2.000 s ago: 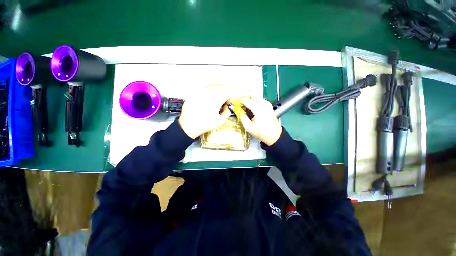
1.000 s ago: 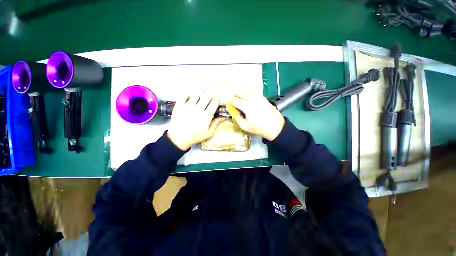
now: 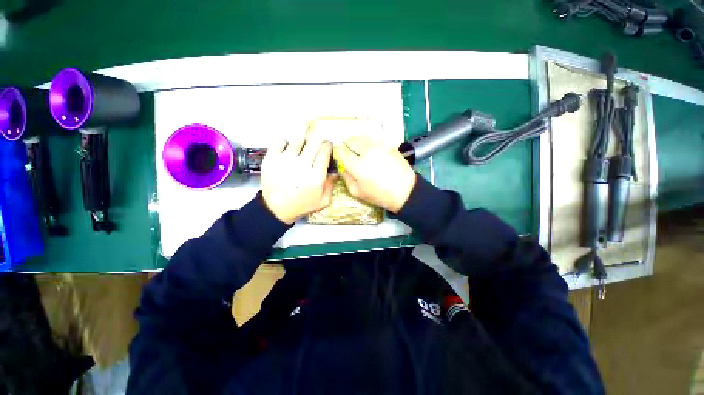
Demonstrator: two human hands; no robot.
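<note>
A hair dryer with a purple ring point(image 3: 198, 156) lies on the white work mat point(image 3: 231, 104). Its black handle core point(image 3: 251, 160) runs right, under my hands. My left hand point(image 3: 296, 179) is closed around the core above the shiny yellow-tan support pad point(image 3: 347, 210). My right hand point(image 3: 376, 173) meets it fingertip to fingertip, with yellow on the fingertips. What the fingertips pinch is hidden. A grey handle sleeve point(image 3: 441, 139) lies just right of my right hand, its open end towards it, with a looped power cord point(image 3: 513, 137) behind it.
Two waiting dryers, one nearer point(image 3: 94, 100), stand left beside a blue bin point(image 3: 19, 208). A framed tray point(image 3: 652, 193) on the right holds two grey sleeves point(image 3: 597, 208) with cords. More dark cords point(image 3: 625, 14) lie at the far right. A white strip point(image 3: 340, 63) crosses the green bench point(image 3: 309, 27).
The view has shifted slightly, moving the bench things left and up. My hands have drawn closer together, fingertips now meeting over the core. The grey sleeve now appears nearer my right hand.
</note>
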